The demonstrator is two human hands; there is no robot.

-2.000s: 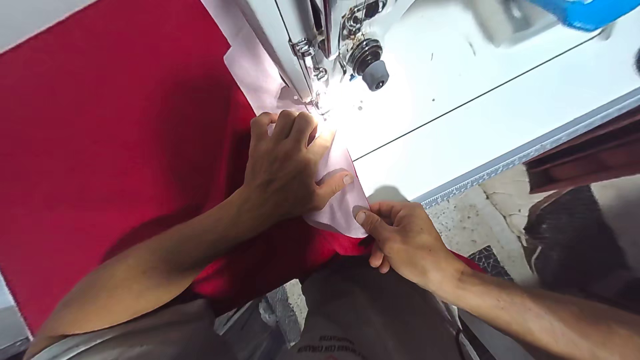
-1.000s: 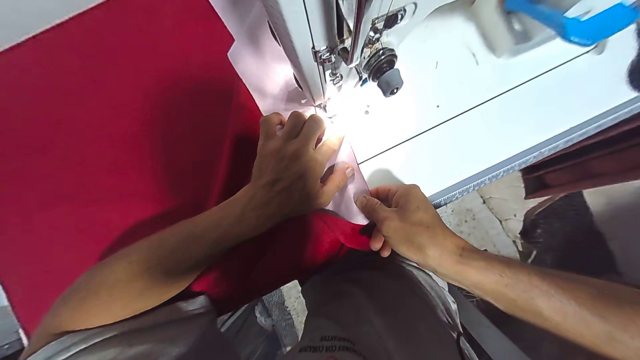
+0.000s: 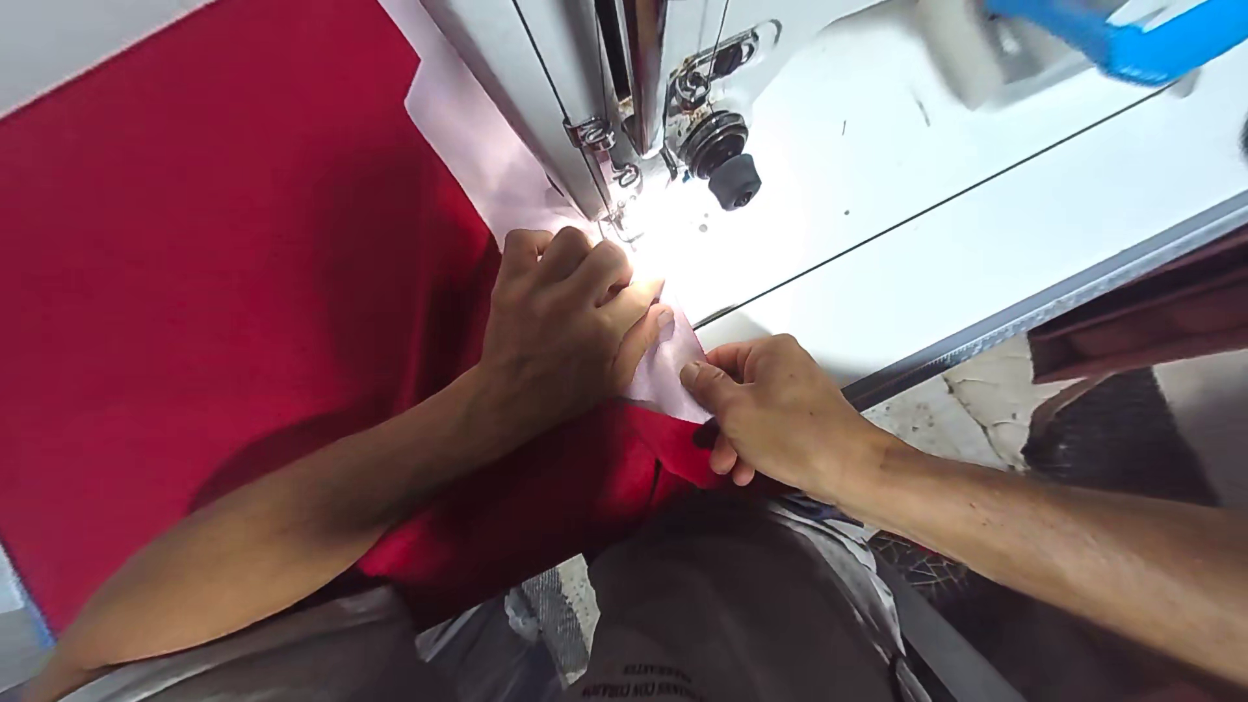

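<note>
A large red fabric piece (image 3: 214, 253) covers the left side of the table, with a pale pink strip (image 3: 468, 136) along its edge, running under the needle area of a sewing machine (image 3: 546, 88). My left hand (image 3: 565, 322) presses on the strip just in front of the presser foot, fingers bent, thumb toward the right. My right hand (image 3: 780, 409) pinches the strip's near end and the red fabric's edge between thumb and fingers. Bright lamp glare hides the needle tip and the stitching.
The white tabletop (image 3: 936, 253) has a seam line and a measuring tape along its front edge. A black tension knob (image 3: 734, 181) juts from the machine. At the upper right is a blue object (image 3: 1160, 44). Maroon cloth (image 3: 1150, 302) hangs beyond the table's edge.
The pink strip has moved forward toward the needle, and less of it shows between my hands. More red fabric shows below my right hand's grip.
</note>
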